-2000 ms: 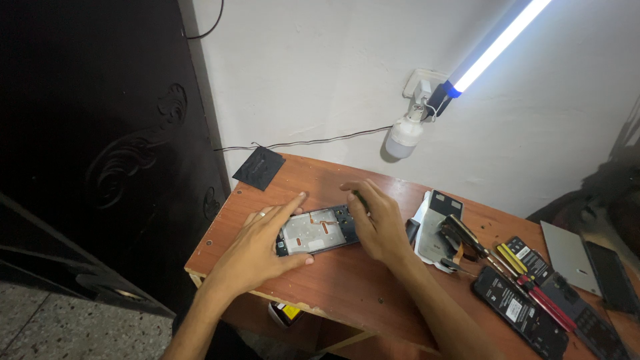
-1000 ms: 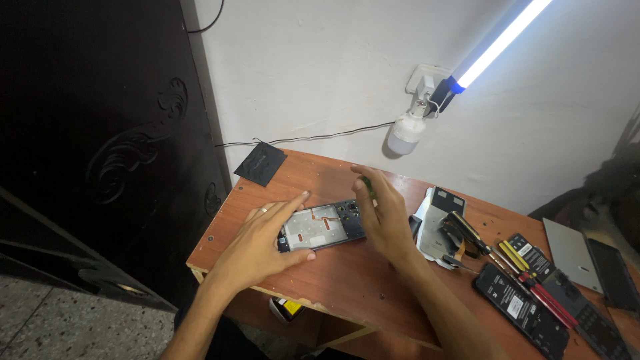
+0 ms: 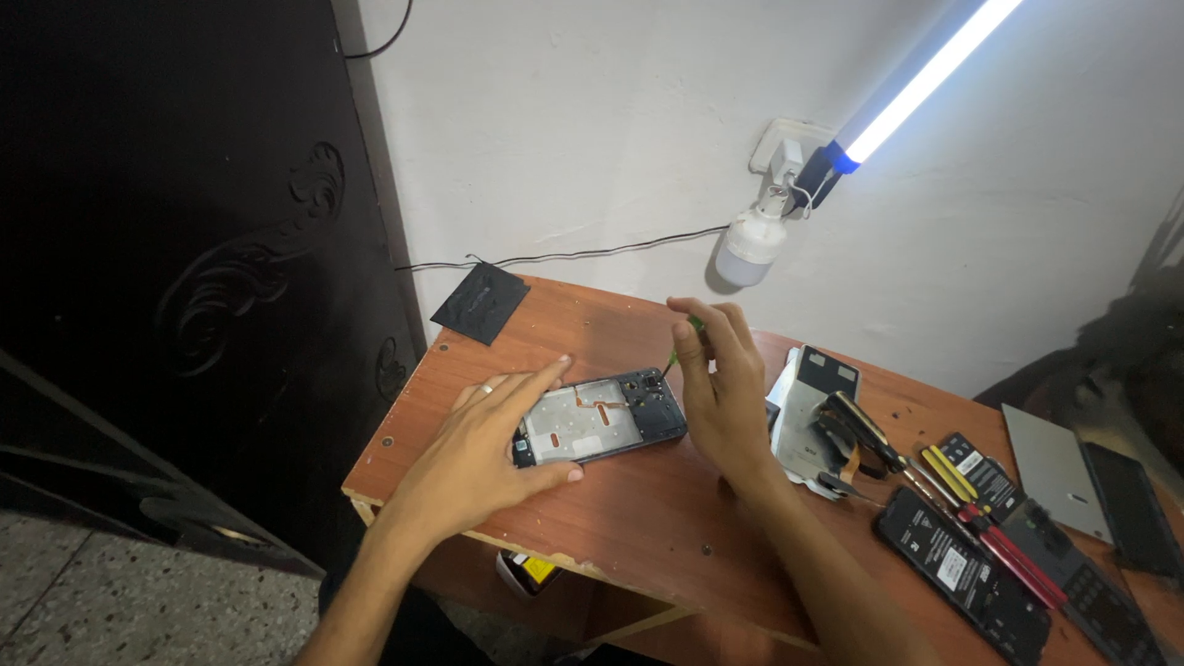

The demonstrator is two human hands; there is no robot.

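An opened smartphone frame (image 3: pixel 592 421) lies on the wooden table, its silvery inner plate, orange flex cables and dark board end showing. My left hand (image 3: pixel 476 439), with a ring on one finger, grips the frame by its two long edges at the left end. In my right hand (image 3: pixel 721 379) is a screwdriver with a green handle (image 3: pixel 689 338), its tip at the upper right corner of the phone, near the camera part. My right fingers and thumb hide part of the handle.
A black square sheet (image 3: pixel 481 302) lies at the table's back left corner. To the right are a phone back cover (image 3: pixel 814 421), tweezers, a red-handled tool (image 3: pixel 1017 560), phone batteries and a black phone part (image 3: pixel 962 569). A lit tube lamp (image 3: pixel 934 79) and bulb (image 3: pixel 751 245) are by the wall.
My right hand has shifted a little, and the green handle with its shaft now shows more plainly at the phone's corner. My left hand stays on the phone frame.
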